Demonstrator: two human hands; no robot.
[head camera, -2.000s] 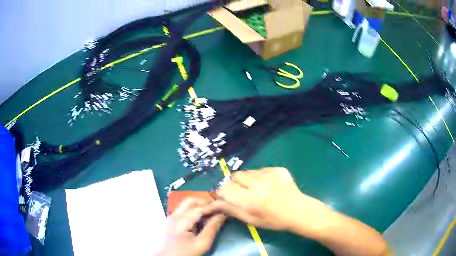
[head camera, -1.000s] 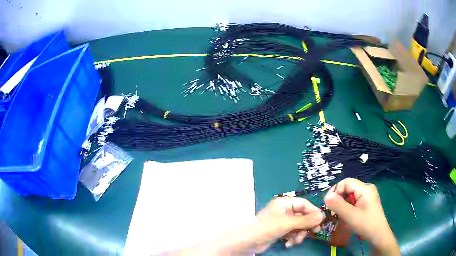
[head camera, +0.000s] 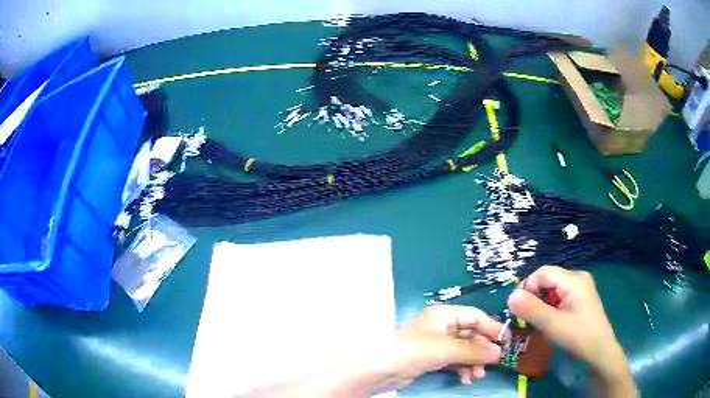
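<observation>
My left hand (head camera: 459, 338) is at the lower middle, its thumb and fingers pinching a wire with a white marker (head camera: 504, 329) at the green terminal block (head camera: 510, 359). The green block sits at the reddish-brown wooden block (head camera: 534, 356), partly hidden by my fingers. My right hand (head camera: 560, 307) is above and right of the block, closed around the red-handled screwdriver (head camera: 553, 296); its shaft is mostly hidden. The main black wire bundle (head camera: 595, 237) lies behind my right hand, its white ends fanned toward the left.
White paper (head camera: 292, 315) lies left of my hands. A blue bin (head camera: 66, 194) and clear plastic bag (head camera: 153, 260) are far left. Long black bundles (head camera: 342, 183) curve across the back. An open carton (head camera: 623, 136), yellow-handled scissors (head camera: 624, 189) and a yellow-black tool (head camera: 658, 66) are at the right.
The view has swung left since the oldest frame, bringing the blue bin in. My hands have parted from their close grouping, and the red handle and green block now show.
</observation>
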